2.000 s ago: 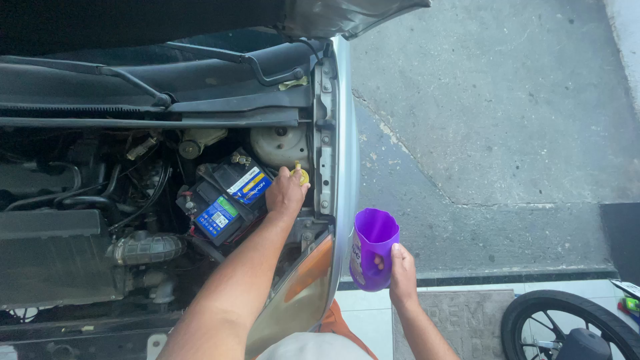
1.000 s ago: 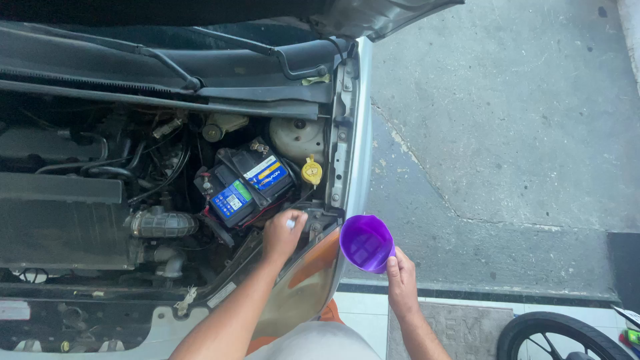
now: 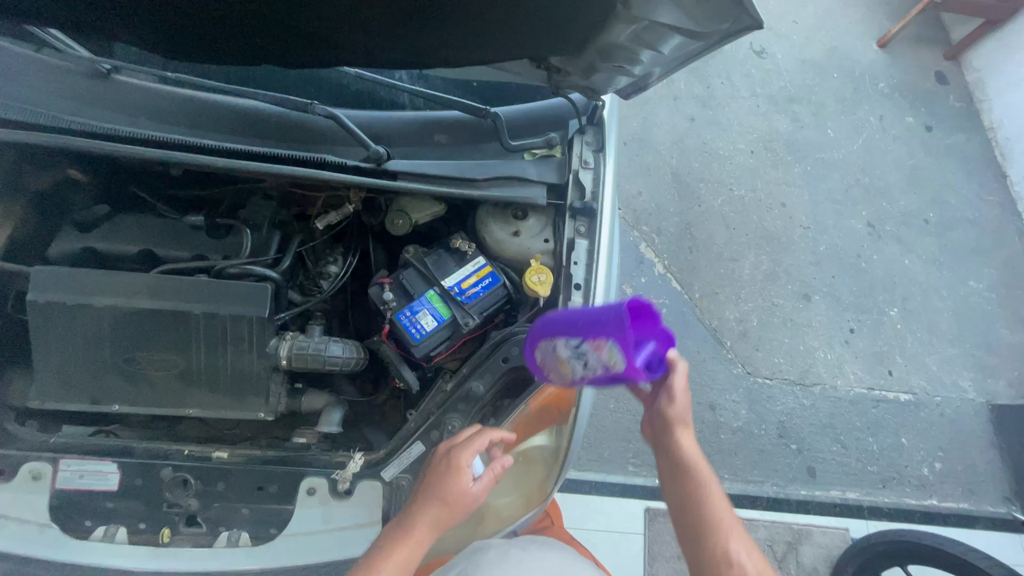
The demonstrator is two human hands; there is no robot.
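My right hand grips the handle of a purple plastic jug, which is tilted on its side over the fender's edge beside the headlight. A picture covers part of the jug's wall. Above the headlight and front crossmember, my left hand is curled around a small white object, perhaps a cap; its fingers partly hide it. The yellow reservoir cap sits beyond the jug, between the car battery and the fender rail. What the jug contains is hidden.
The raised hood hangs over the windshield wipers. An engine cover and an air intake hose lie left of the battery. Concrete ground is at right, with a wheel at the lower right.
The left hand has left the yellow cap, where it was two seconds ago, and moved down toward the headlight. The purple jug has gone from upright to tipped on its side.
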